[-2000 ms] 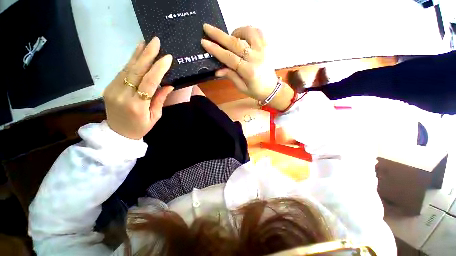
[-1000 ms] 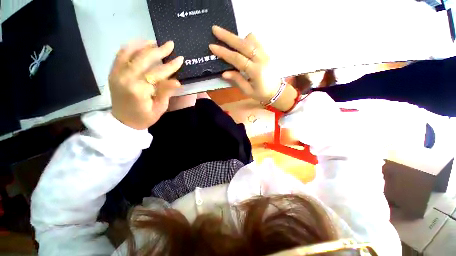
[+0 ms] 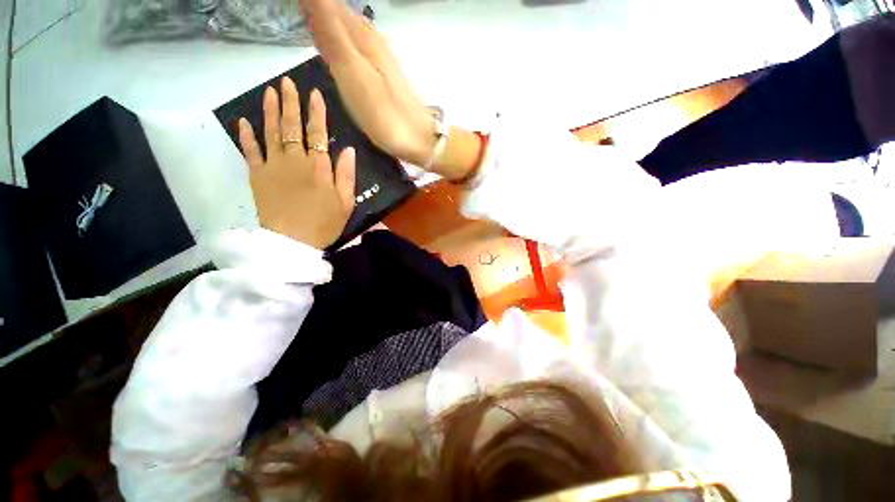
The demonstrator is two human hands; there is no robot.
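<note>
A closed black box with pale lettering (image 3: 393, 182) lies turned at an angle at the table's front edge. My left hand (image 3: 297, 176) lies flat on its top, fingers spread, covering much of its face. My right hand (image 3: 378, 93) reaches across the box's far right side towards the bag at the back. Its fingers are stretched out and reach the picture's top edge; nothing shows in it. To the left lies an open-looking black box part (image 3: 128, 230) with a white cable (image 3: 93, 208) on it.
Another black box part (image 3: 25, 279) is at the far left, cut off by the picture's edge. A clear bag with grey contents (image 3: 250, 20) lies at the back. A brown carton (image 3: 810, 324) stands at the lower right. A person's dark sleeve (image 3: 765, 123) is at the right.
The lettered box is now turned anticlockwise and lower left. My left hand has moved from its side onto its top. My right hand has left its grip and reached up and left.
</note>
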